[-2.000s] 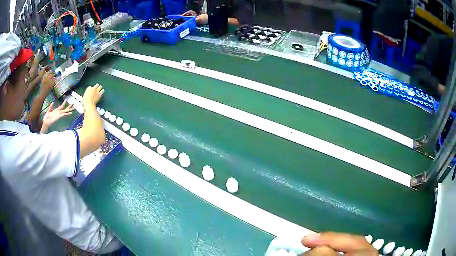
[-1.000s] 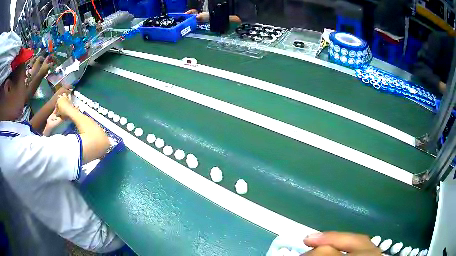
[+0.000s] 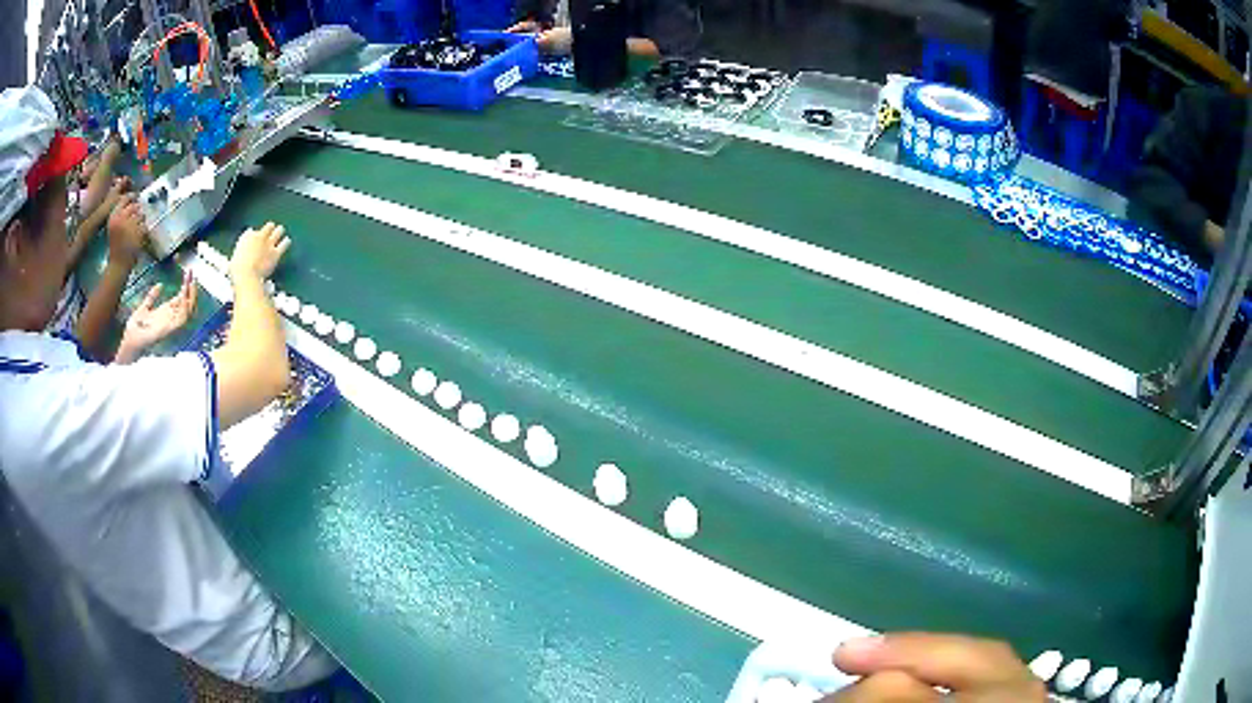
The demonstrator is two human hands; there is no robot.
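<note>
One hand shows at the bottom edge; it looks like my right hand (image 3: 947,666), cut off by the frame. Its fingers point left and overlap the clear parts tub (image 3: 752,673), which holds white parts. Whether it holds a part is hidden. My left hand is out of the picture. Small white parts (image 3: 681,518) stand in a row on the green conveyor belt (image 3: 851,549), beside the near white guide rail (image 3: 549,519). More white parts (image 3: 1074,674) stand in a row right of my hand.
A worker in a white cap and shirt (image 3: 124,453) is at left, one hand over the belt, beside a blue-edged tray (image 3: 282,440). Two white dividers run along the belt. Blue bin (image 3: 460,72), black parts and blue-and-white rings (image 3: 957,133) lie across it. Metal posts stand right.
The row of white parts has shifted right and nearer along the belt. The neighbouring worker's hand moved back to the tray and then out over the belt again. My visible hand has barely moved.
</note>
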